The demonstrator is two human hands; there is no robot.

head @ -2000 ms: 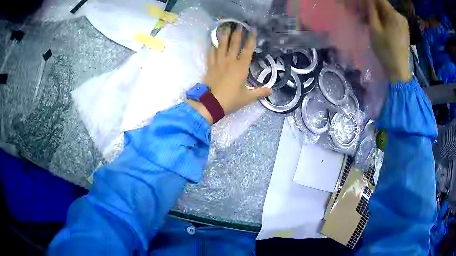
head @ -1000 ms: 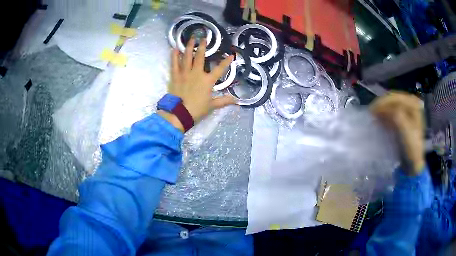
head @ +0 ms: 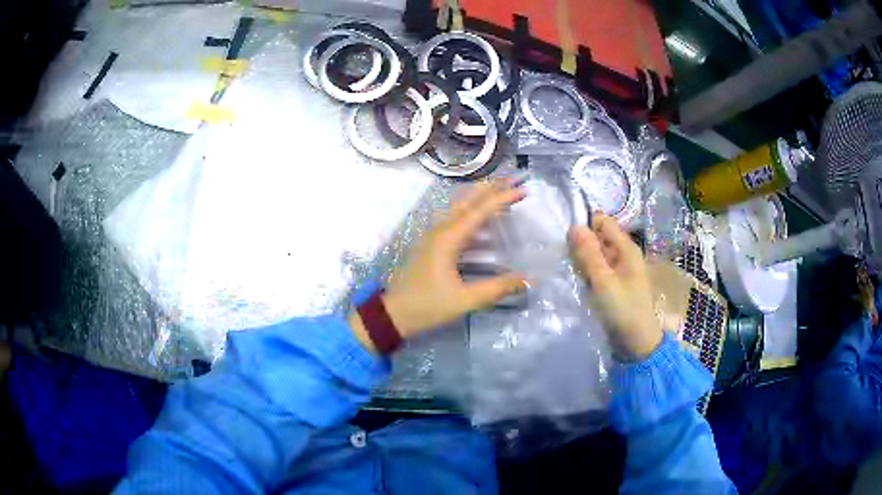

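My right hand [head: 619, 280] grips the edge of a clear plastic bag [head: 542, 358], with a ring's edge showing at the fingertips. The bag hangs down toward the bench's front edge and is blurred. My left hand [head: 450, 266] is at the bag's left side with fingers and thumb spread; it seems to hold nothing. Several loose silver-white and black trim rings [head: 390, 126] lie overlapping on the bench beyond my hands. Several more rings in clear bags [head: 554, 109] lie to their right.
A red-orange board [head: 604, 39] with black edges lies at the back. A yellow spray can [head: 743, 177] and a white fan [head: 856, 135] stand at right. A tan sticker sheet [head: 682, 300] is beside my right hand. White sheets [head: 261, 213] cover the bench at left. A person's blue sleeve [head: 846, 363] shows at far right.
My left hand has left the loose rings and moved right and nearer me. My right hand has moved left with the plastic bag, now in front of me. The yellow can has come into view.
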